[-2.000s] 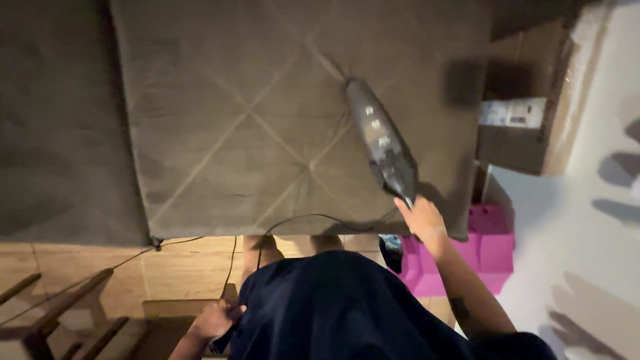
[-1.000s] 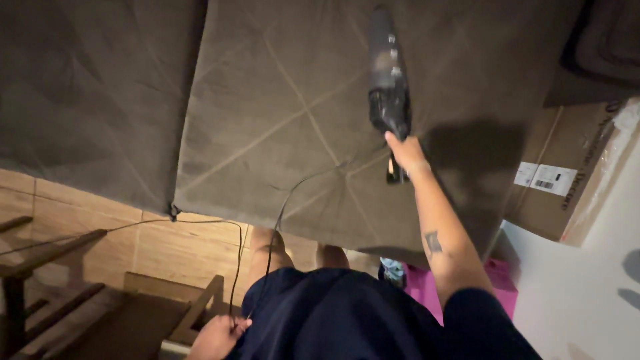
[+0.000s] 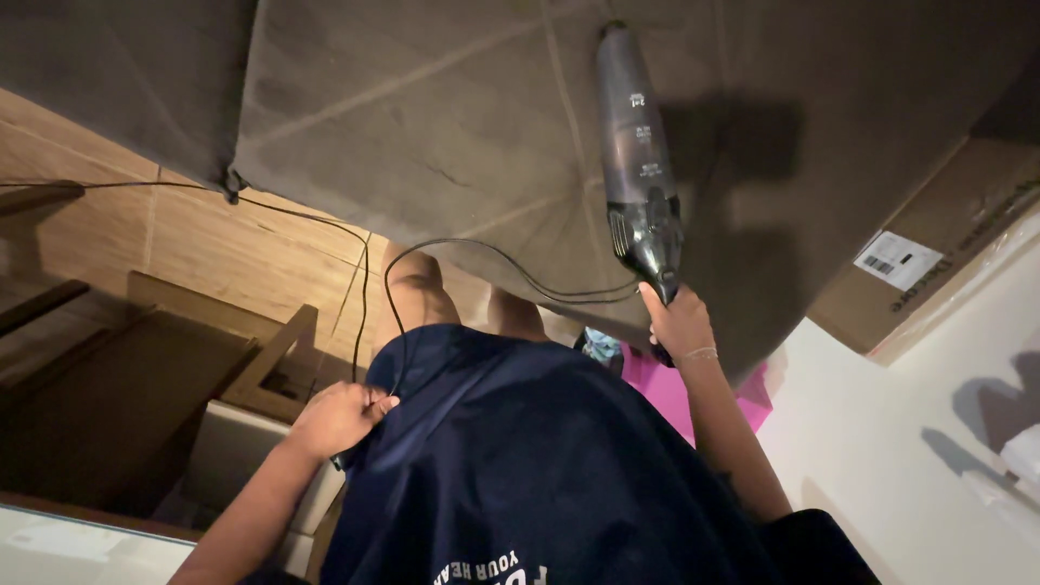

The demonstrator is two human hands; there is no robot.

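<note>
My right hand [image 3: 682,325] grips the black handle of a handheld vacuum cleaner [image 3: 640,162]. Its narrow nozzle points away from me, over the grey-brown quilted upholstery [image 3: 455,122]; whether it touches the fabric I cannot tell. From the handle a thin black power cord [image 3: 487,244] loops across the edge of the upholstery to my left hand [image 3: 345,414]. That hand holds the cord between thumb and fingers beside the dark blue shirt. More of the cord runs up past my leg and off to the left, by the corner of the cushion.
A cardboard box [image 3: 845,317] with a white label stands at the right, beside a white surface [image 3: 861,455]. Something pink [image 3: 666,390] lies below the upholstery's edge. Wooden furniture [image 3: 268,357] is at the lower left, over a wood-look floor [image 3: 284,244].
My right hand has swept the vacuum over the upholstery, from a slanted position to a more upright one in view. My left hand stays low at the left by the shirt. The view has shifted.
</note>
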